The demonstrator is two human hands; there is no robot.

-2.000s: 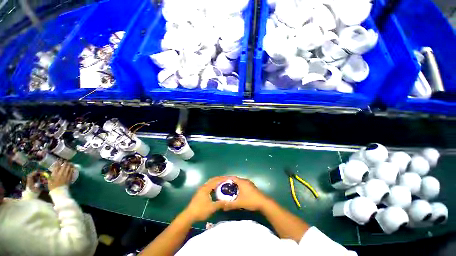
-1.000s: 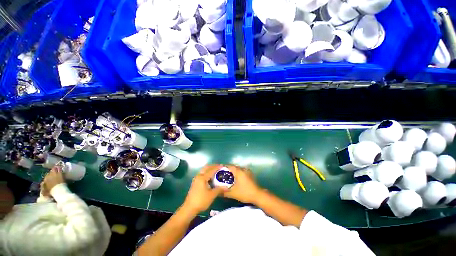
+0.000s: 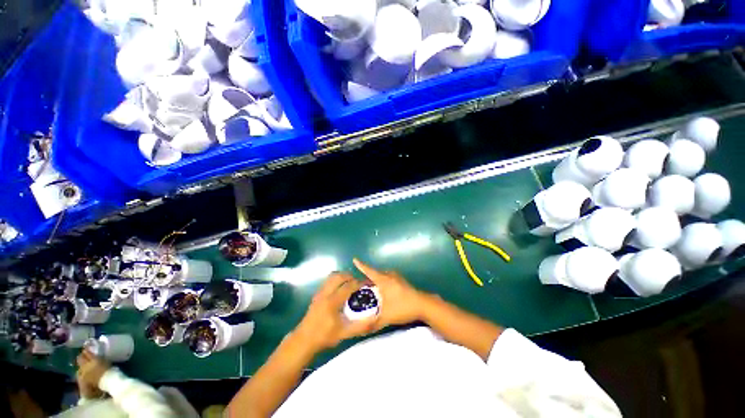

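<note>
A white camera body with a dark round top stands upright between my two hands, just above or on the green bench; I cannot tell which. My left hand is wrapped around its left side. My right hand holds its right side, with the thumb or a finger raised beside the top. Both hands are bare. The lower part of the body is hidden by the fingers. Diagonal cutters with yellow handles lie on the bench right of my hands, handles apart.
Open camera bodies are grouped at left. Covered camera heads are grouped at right. Blue bins with white shells hang above the bench. Another person's hand is at the lower left, at a white body.
The view has turned and tilted, so the bins and bench slant. Both hands still hold the body; the right hand's fingers have shifted outward from it. The other person's arm sits lower in view.
</note>
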